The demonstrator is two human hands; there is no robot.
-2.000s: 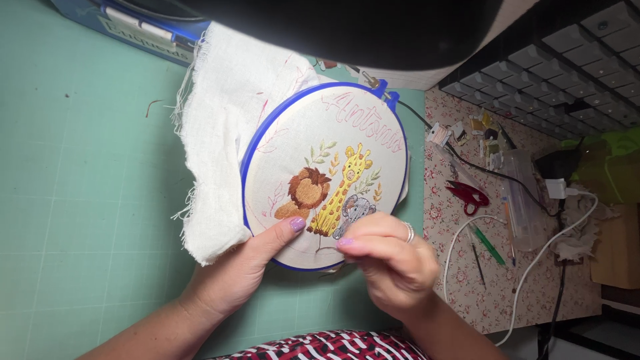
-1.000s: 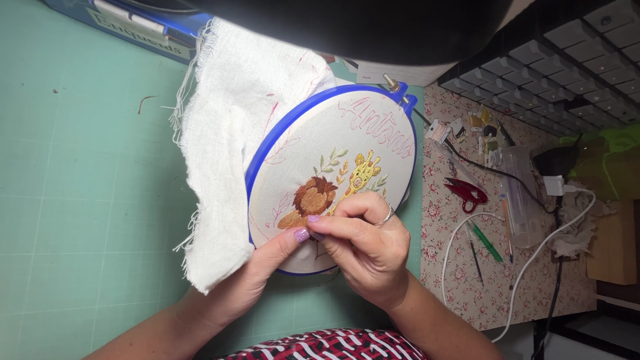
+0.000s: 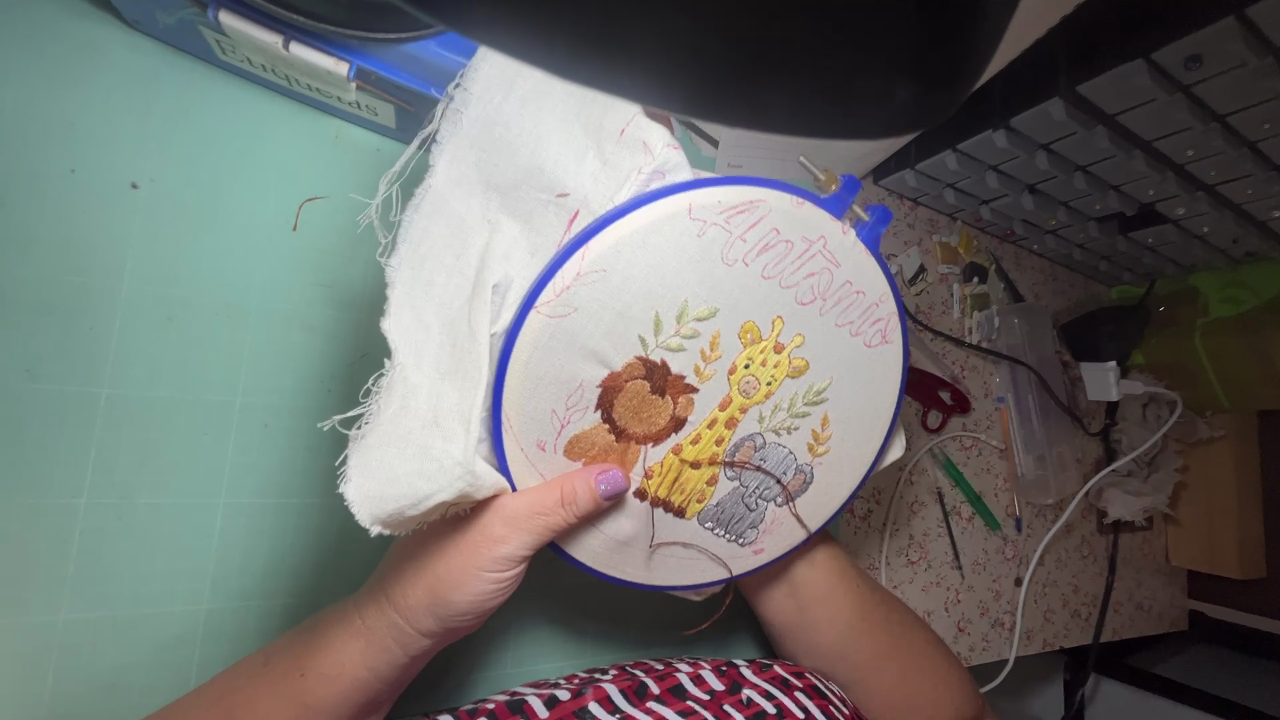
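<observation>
My left hand (image 3: 500, 530) grips the lower left rim of a blue embroidery hoop (image 3: 507, 350), its thumb on the front of the fabric beside the lion. White cloth (image 3: 440, 300) with frayed edges hangs out at the hoop's left. The stretched fabric bears a stitched lion (image 3: 645, 405), giraffe (image 3: 735, 420) and elephant (image 3: 755, 490), leafy sprigs and pink traced lettering. A loose brown thread (image 3: 690, 547) trails over the giraffe and elephant and past the lower rim. My right hand is hidden behind the hoop; only its forearm shows below the rim.
A black rounded object (image 3: 720, 60) overhangs the top. At right are red-handled snips (image 3: 937, 400), a green pen (image 3: 968, 490), a white cable (image 3: 1050, 540), a clear plastic box (image 3: 1035, 400) and drawer units (image 3: 1120, 130). A blue box (image 3: 400, 80) stands at upper left. A thread scrap (image 3: 305, 212) lies on the green mat.
My right hand has moved from the front of the fabric near the lion to behind the hoop. The hoop now faces the camera more fully, with brown thread lying loose across its front.
</observation>
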